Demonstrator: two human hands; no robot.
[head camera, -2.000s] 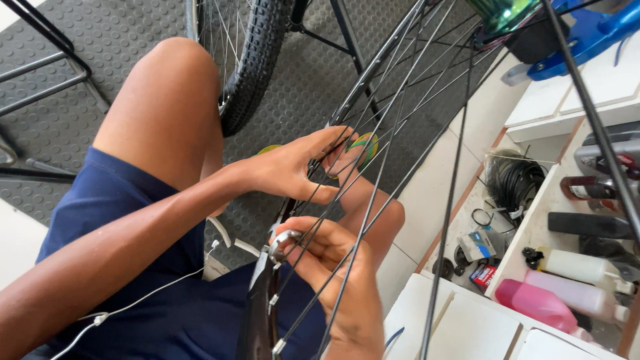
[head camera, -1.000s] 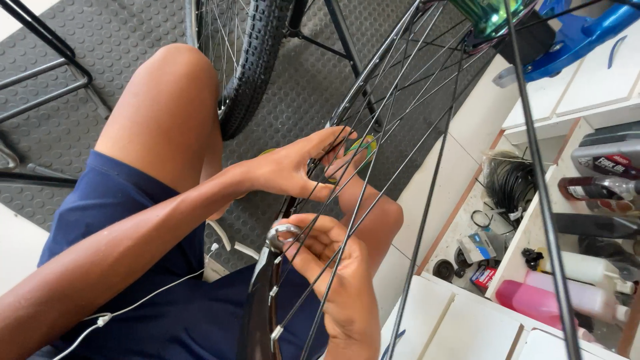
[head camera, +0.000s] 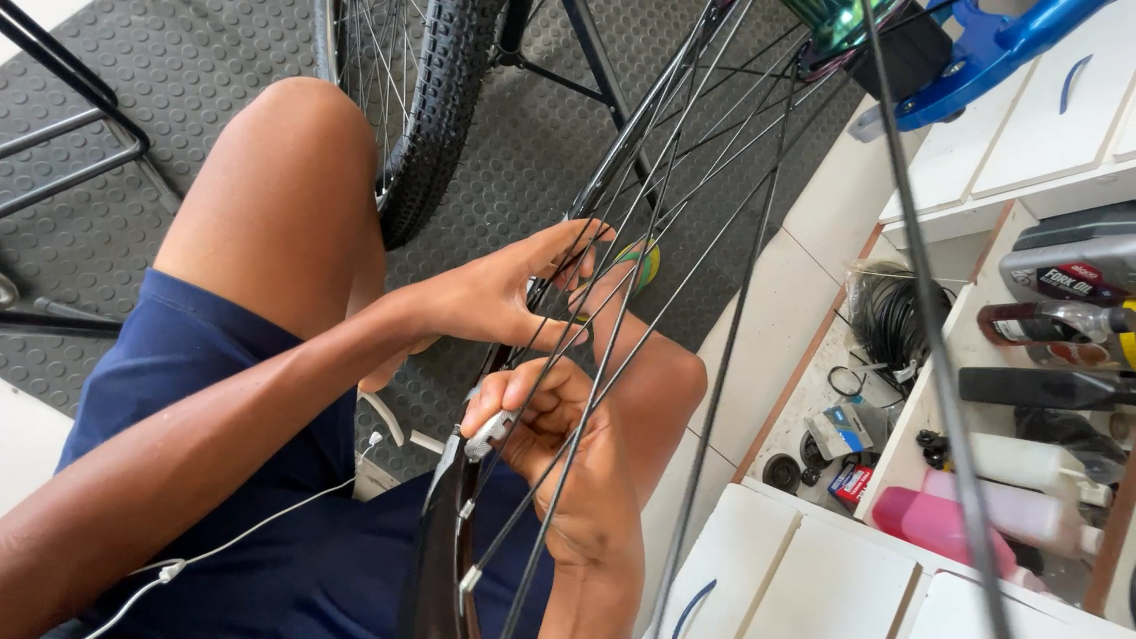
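A black bicycle wheel rim (head camera: 461, 532) with black spokes and silvery nipples runs up from the bottom middle. My left hand (head camera: 497, 288) grips the rim above its middle, fingers curled among the spokes and thumb stretched out beside them. Just below, my right hand (head camera: 559, 435) pinches a small notched metal spoke wrench (head camera: 490, 435) between thumb and fingers, close against the rim at the foot of a spoke. Whether it sits on a nipple is hidden. The shiny green hub (head camera: 834, 22) is at the top right, beside a blue part (head camera: 985, 62).
Another wheel with a knobby tyre (head camera: 439, 115) stands beyond my knee. Black stand legs (head camera: 595, 62) are behind the spokes. At right, an open drawer (head camera: 905, 435) holds bottles, coiled black cable (head camera: 892, 315) and small parts. A white cord (head camera: 266, 541) crosses my lap.
The spoke wrench has turned in my right hand: its round face showed before, and now its notched edge does. My left hand has stayed at the rim.
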